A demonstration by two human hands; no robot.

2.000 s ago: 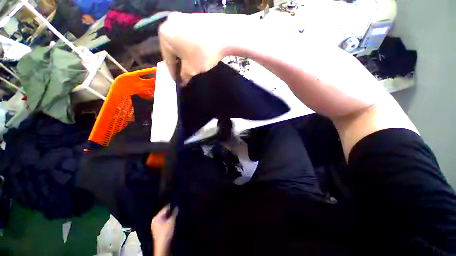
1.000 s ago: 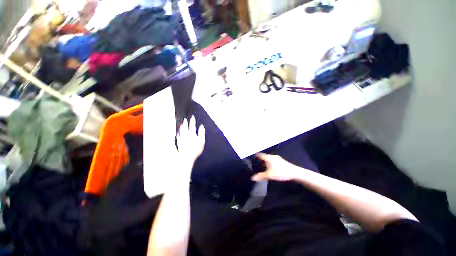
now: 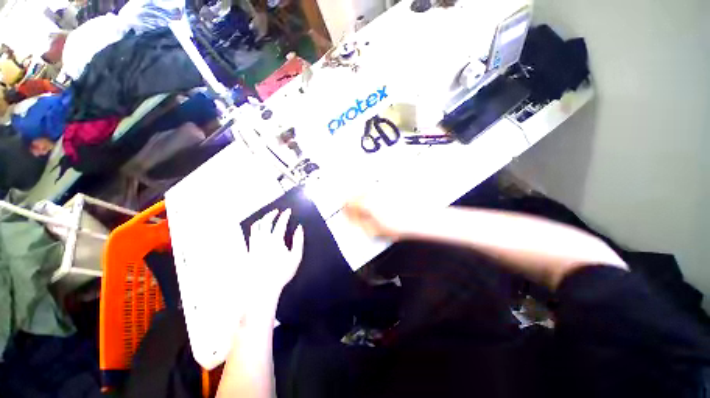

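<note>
A dark fabric panel [image 3: 311, 268] lies on the white table in front of the sewing machine and hangs over its front edge. Its far edge is just short of the presser foot and needle [image 3: 304, 172], beside a bright light. My left hand [image 3: 272, 253] lies on the panel's left part, fingers spread. My right hand [image 3: 370, 219] is over the table right of the panel, blurred; whether it holds anything cannot be told. The white sewing machine [image 3: 420, 66] carries blue "protex" lettering.
Black scissors [image 3: 380, 134] and dark red snips [image 3: 429, 141] lie on the machine bed. A black box [image 3: 489, 109] and dark cloth are at the right end. An orange basket [image 3: 131, 295] stands left of the table. Cloth piles lie at far left. A pale wall is at right.
The dark panel has gone from hanging across the table's corner to lying before the needle. My right hand has moved from the front edge up onto the table. The view has shifted.
</note>
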